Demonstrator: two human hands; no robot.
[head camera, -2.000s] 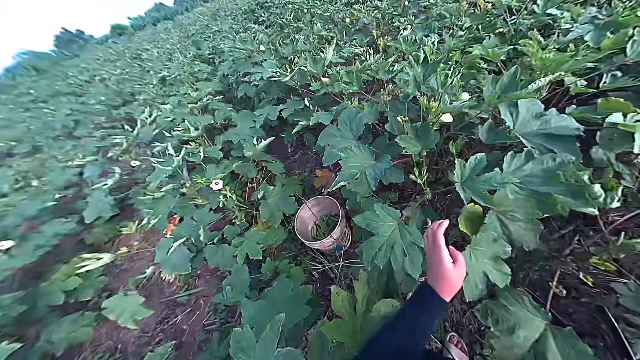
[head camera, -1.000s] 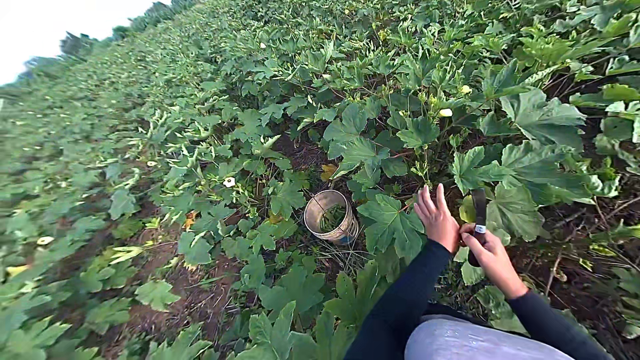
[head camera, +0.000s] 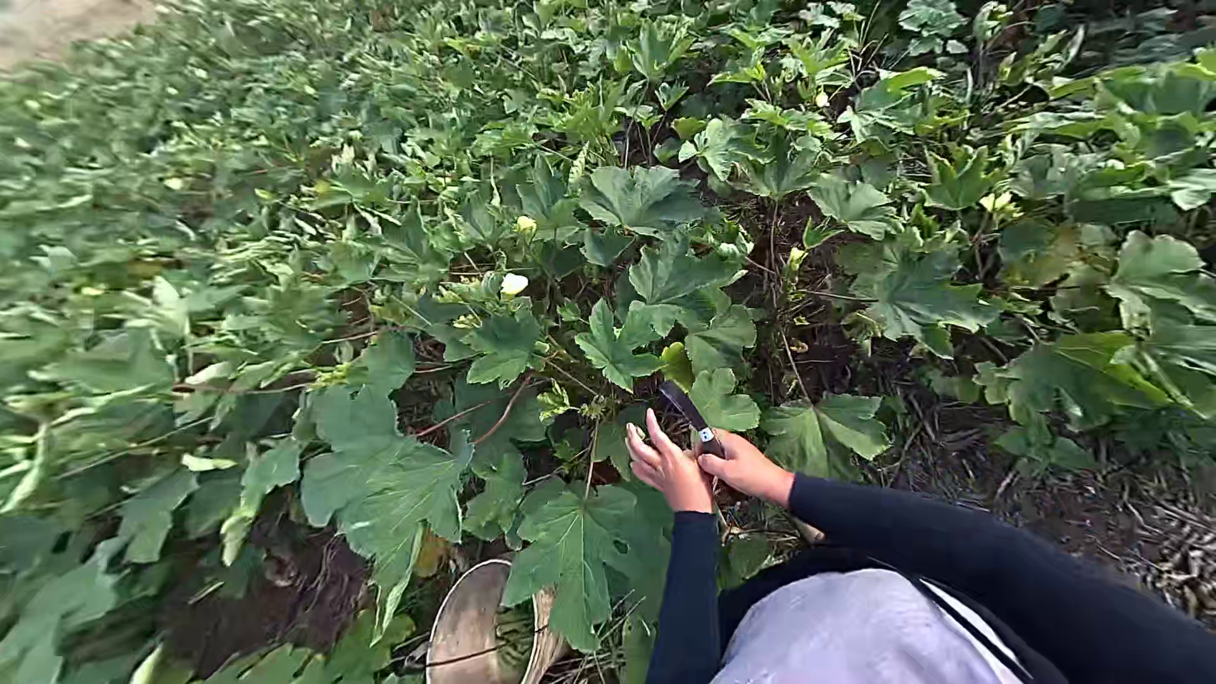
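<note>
My right hand is closed around the dark handle of a curved-blade knife, its blade angled up and to the left. My left hand is right beside it, fingers partly spread beside a leafy stem; whether it holds anything small cannot be told. Lobed green leaves of okra-like plants surround both hands. A pale bucket stands low in the view, left of my left forearm, partly covered by a leaf, with green matter inside.
Dense leafy plants spread ahead and to both sides, with a pale flower left of centre. Bare dark soil with dry litter lies at the right. Reddish stems cross between the leaves near my hands.
The view has swung right and closer, with the bucket now at the bottom edge. Two seconds ago only one hand showed; one second ago both hands were in view, the knife in my right.
</note>
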